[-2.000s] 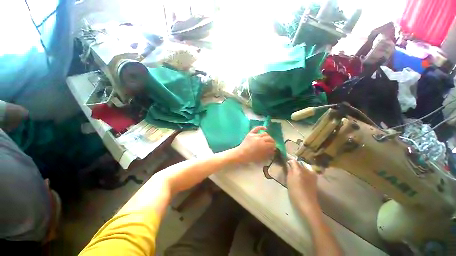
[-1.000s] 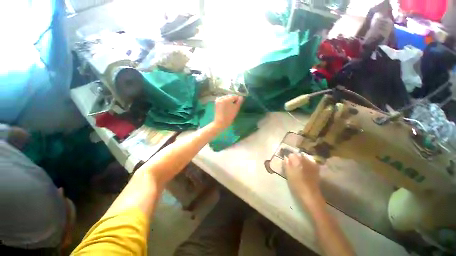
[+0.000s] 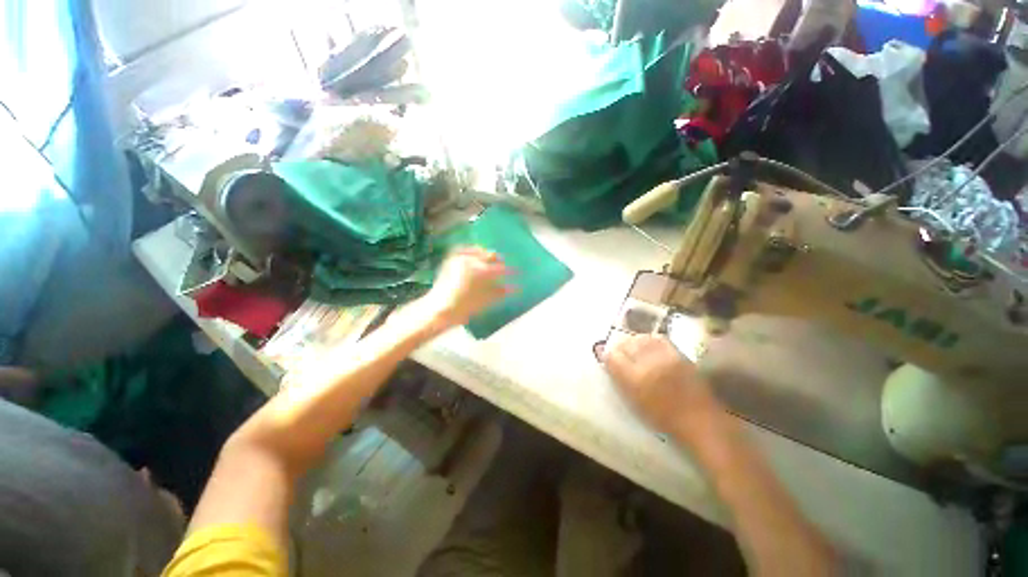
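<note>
A green cut panel [image 3: 528, 274] lies flat on the white table left of the needle. My left hand [image 3: 471, 284] is over its left part, blurred; whether it grips the cloth is unclear. My right hand [image 3: 648, 372] rests at the front of the needle plate [image 3: 644, 319], fingers bent; nothing shows in it. The beige sewing machine head [image 3: 834, 282] with green lettering stands at the right. No cloth shows under its needle end. A stack of green cut pieces [image 3: 366, 242] lies at the left, beyond my left hand.
A larger green cloth heap [image 3: 609, 147] sits behind the table. The off-white lamp [image 3: 657, 201] hangs left of the head. A red cloth [image 3: 240, 307] and a dark round machine part [image 3: 255, 205] are at far left. A person's grey-clothed part [image 3: 73, 496] shows at lower left.
The green panel that was under both hands at the needle is gone from there. My left hand has moved left to the panels. My right hand has stayed near the needle plate. The view has shifted.
</note>
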